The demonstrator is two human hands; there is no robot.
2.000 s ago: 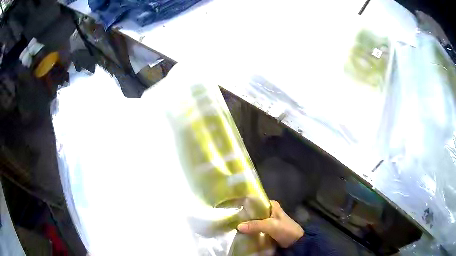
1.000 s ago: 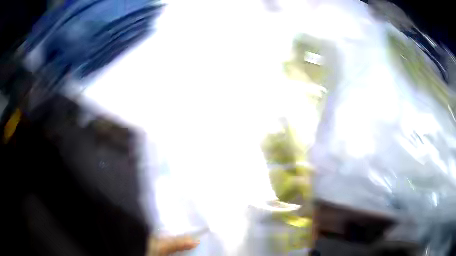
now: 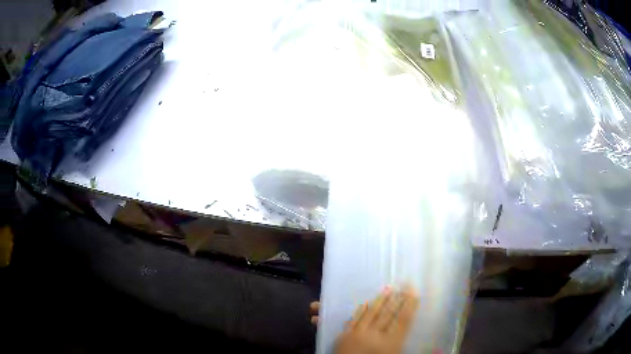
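A thick milky-white stack of flat polybags (image 3: 398, 242) runs from the white table over its near edge towards me; glare washes out its upper part. My left hand (image 3: 380, 321) lies flat on top of the stack near the bottom of the view, fingers extended and slightly apart. Fingertips of what looks like my right hand (image 3: 315, 312) show at the stack's left edge, the rest hidden under or behind the bags. Beyond it lies a clear bag with a yellow-green print and a small white label (image 3: 427, 50).
Folded jeans (image 3: 97, 76) lie at the table's left corner. Loose crumpled clear polybags (image 3: 553, 138) cover the right side. A clear, greyish piece of film (image 3: 294, 190) lies left of the stack. The white table's (image 3: 187, 152) near edge crosses the view, with brown cardboard (image 3: 207, 235) below.
The view has swung so the table lies straight ahead. The stack has moved from beside the table to across its near edge. My left hand has come onto the stack's top.
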